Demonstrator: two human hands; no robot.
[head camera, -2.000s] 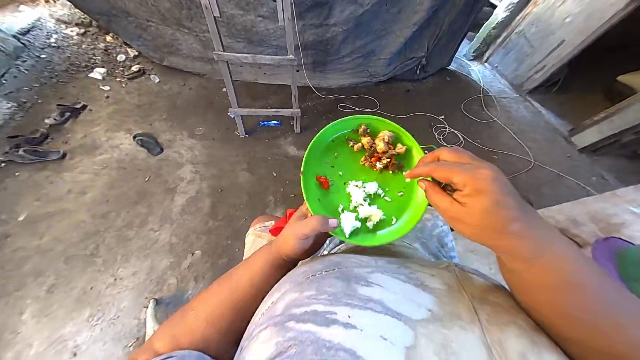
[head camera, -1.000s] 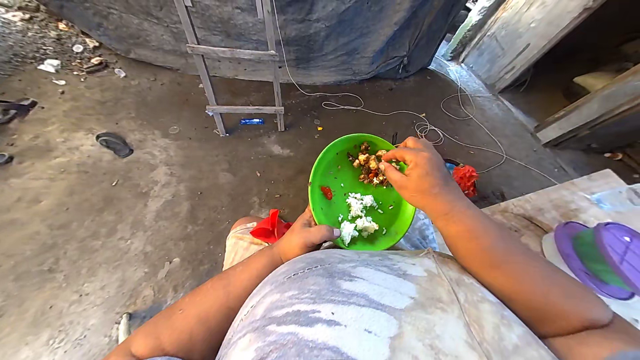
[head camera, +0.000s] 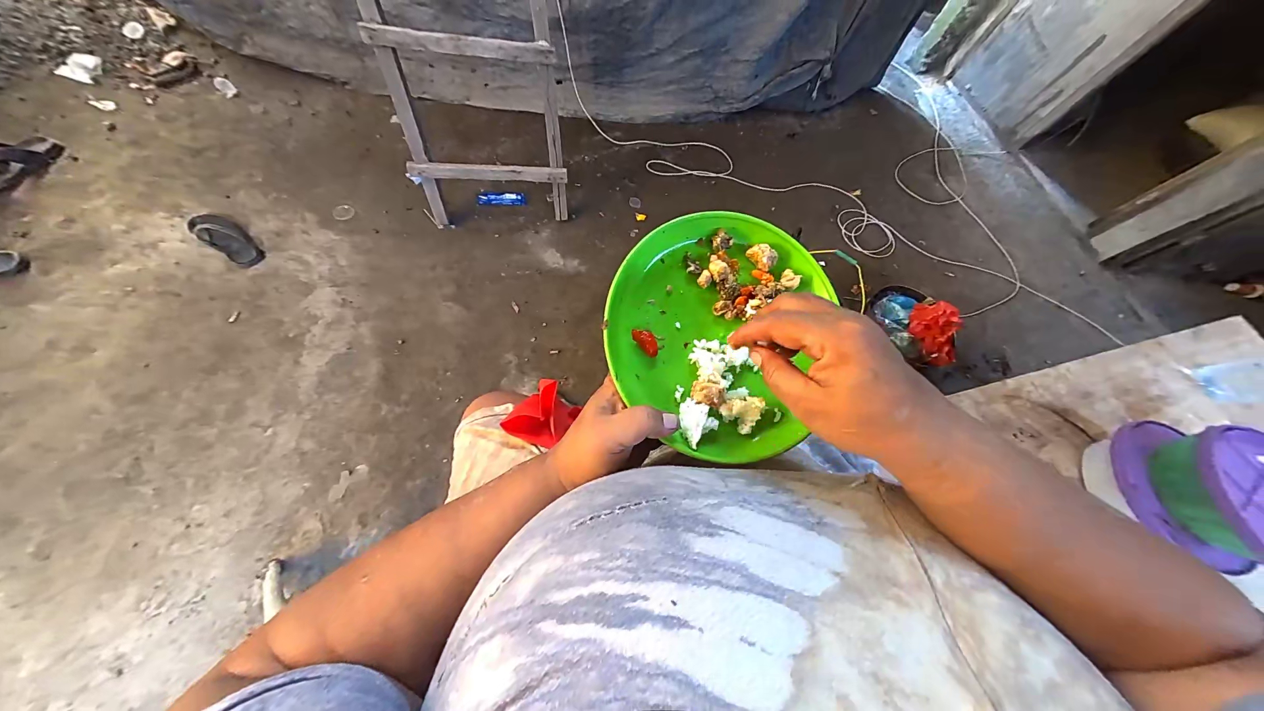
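Observation:
A round green plate (head camera: 642, 296) is tilted over my lap, its lower left rim gripped by my left hand (head camera: 607, 434) with the thumb on top. White rice (head camera: 716, 360) lies in its lower middle, with light brown pieces of food (head camera: 741, 410) on and beside it. Chunks of brown and orange cooked food (head camera: 726, 281) are heaped near the far rim. A small red piece of food (head camera: 645, 342) sits alone at the left. Over the right side of the plate, the bent fingertips of my right hand (head camera: 834, 370) touch the edge of the rice; whether they pinch any is unclear.
A wooden ladder (head camera: 474, 173) stands against a dark tarp (head camera: 652, 79). Thin cord (head camera: 869, 232) lies looped on the floor. At the right are a wooden surface (head camera: 1027, 395), a purple and green container (head camera: 1185, 484) and a red crumpled thing (head camera: 933, 331). A sandal (head camera: 227, 240) lies left.
My right hand has moved from the cooked food at the far side down to the rice. Light brown pieces now lie by the rice, where earlier there was only white rice.

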